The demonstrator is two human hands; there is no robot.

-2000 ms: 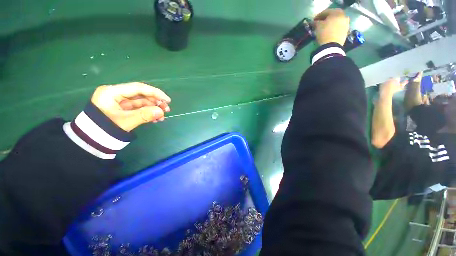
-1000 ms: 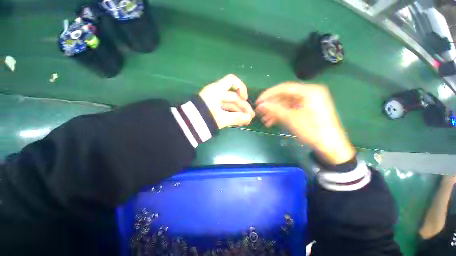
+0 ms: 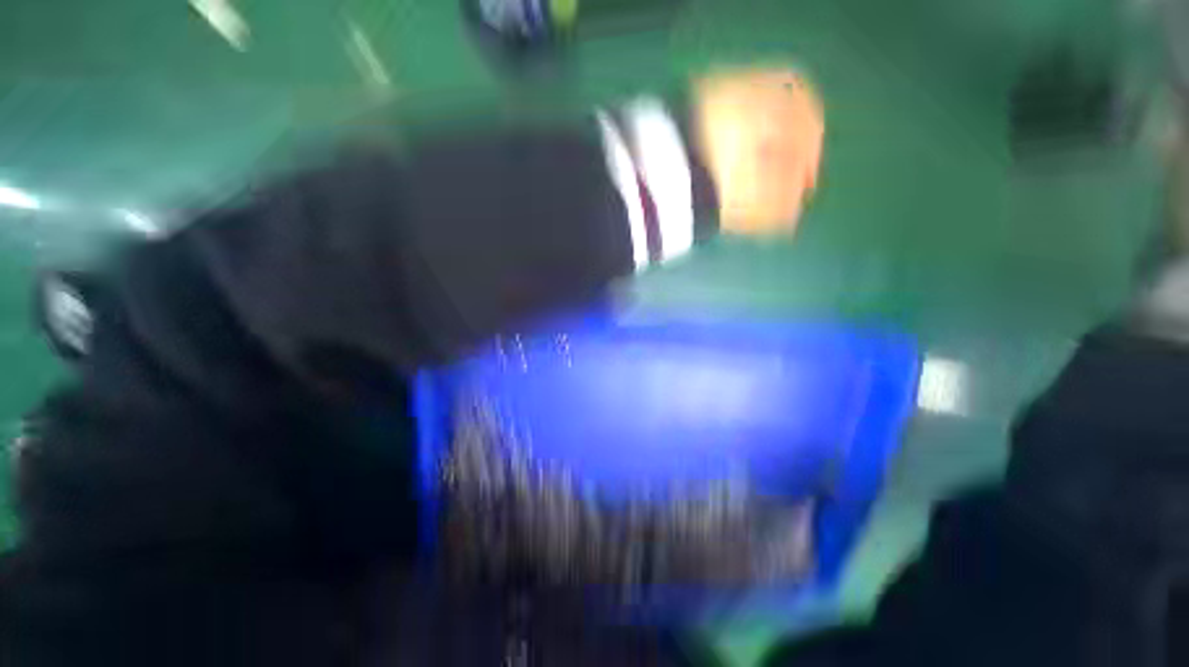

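Observation:
The frame is strongly blurred. My left hand (image 3: 767, 153) is beyond the blue tray's far edge, over the green bench; its fingers and anything in them cannot be made out. My right sleeve reaches up along the right side, and only a blurred sliver of my right hand (image 3: 1184, 215) shows at the right edge. The blue tray (image 3: 887, 450) lies nearest me with a smeared pile of small metal rings (image 3: 626, 528) in its near part. A dark housing (image 3: 515, 26) with a pale and yellow-green top is cut off by the upper edge.
The green bench (image 3: 939, 248) spans the view. A blurred dark object (image 3: 1063, 104) is at the upper right. A round dark thing with a pale face (image 3: 65, 313) is at the far left beside my left sleeve. Pale streaks show at the upper left.
My hands, together a second ago, are now apart. My right hand has moved out to the right edge. The view has shifted and blurred, and the tray appears further right and higher.

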